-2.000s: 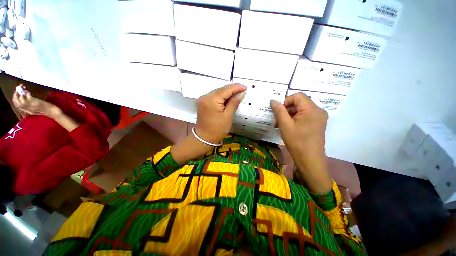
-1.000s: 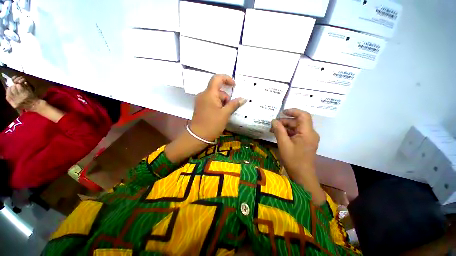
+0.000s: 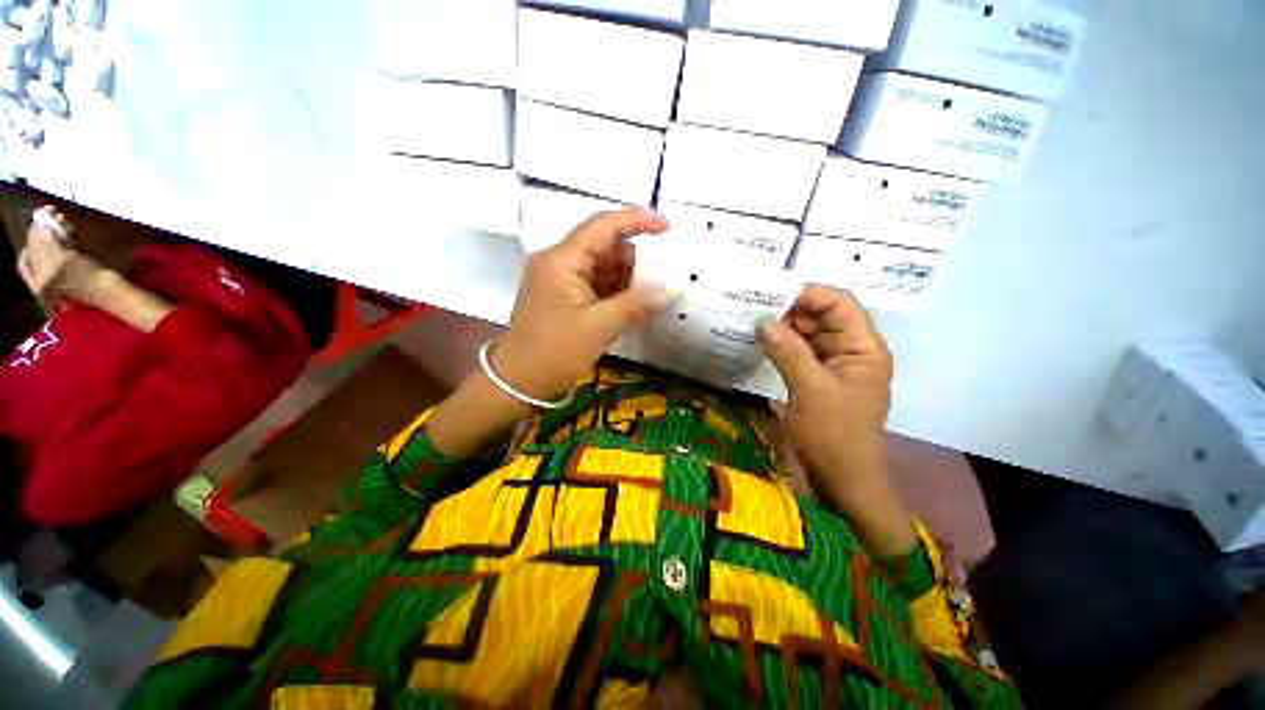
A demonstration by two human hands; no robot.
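A white label strip (image 3: 721, 316) with rows of small print and dots lies between my hands, in front of the nearest box. My left hand (image 3: 580, 294) is at its left edge, index finger and thumb apart, the blurred thumb tip over the strip; whether it pinches the strip is hidden. My right hand (image 3: 837, 364) has thumb and index finger together on the strip's right edge. White cartons stand in tight rows beyond; the middle ones (image 3: 742, 172) have blank sides. The right column (image 3: 895, 203) carries labels with a dot and barcode.
The white table (image 3: 1096, 243) runs across the view. More white boxes (image 3: 1204, 437) stand at its right edge, beside a dark shape (image 3: 1110, 596). At left, a person in red (image 3: 167, 375) holds something small near loose white items (image 3: 49, 70). A brown carton (image 3: 347, 430) is below.
My left hand has shifted slightly left and its index finger has straightened. My right hand has moved up a little against the strip's edge. The camera view has shifted slightly.
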